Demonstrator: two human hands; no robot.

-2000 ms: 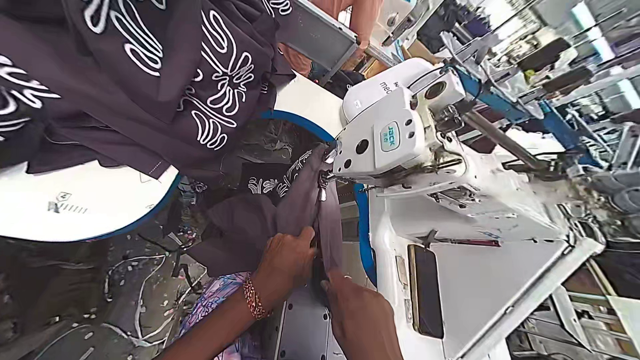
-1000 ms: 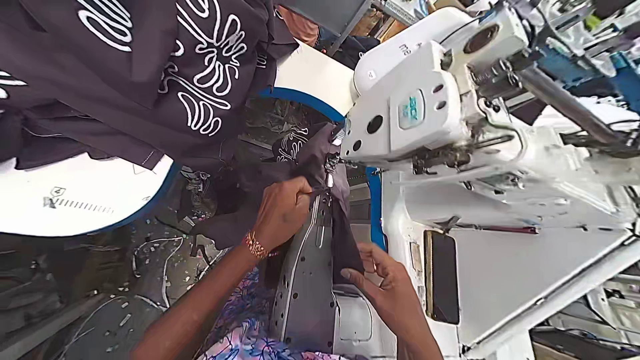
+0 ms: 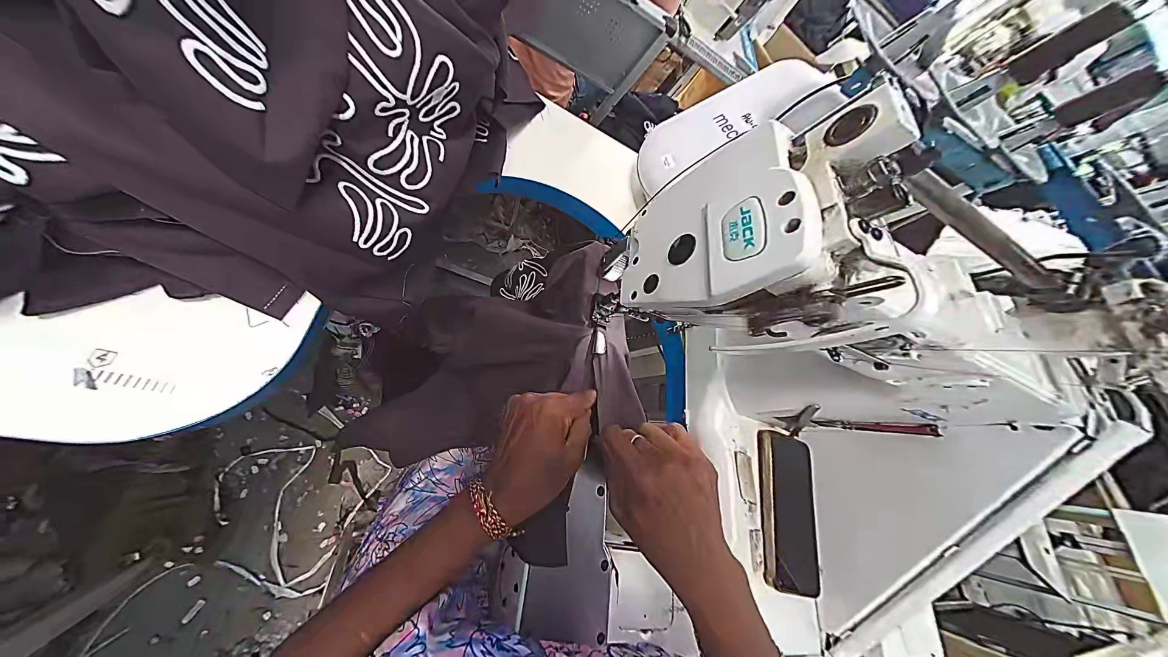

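A dark purple-grey fabric piece [image 3: 497, 356] runs from under the presser foot of a white Jack sewing machine [image 3: 721, 228] down over its narrow grey arm [image 3: 566, 593]. My left hand [image 3: 543, 447], with a beaded bracelet at the wrist, pinches the fabric just below the foot. Close beside it on the right, my right hand [image 3: 662, 474], wearing a ring, holds the fabric's other edge. A dark seam or gap shows between the two hands. The fingertips are partly hidden by the cloth and by the hands themselves.
Dark garments with white line patterns [image 3: 274, 155] are heaped on a white, blue-edged table [image 3: 155, 374] at the left. A phone [image 3: 789, 511] lies on the machine bed at the right, near a thin red tool [image 3: 876, 426]. Loose white cords [image 3: 278, 520] and scraps litter the floor.
My right hand, lower and turned palm-up a second ago, has moved up beside my left hand. The fabric between the hands now lies flatter below the foot.
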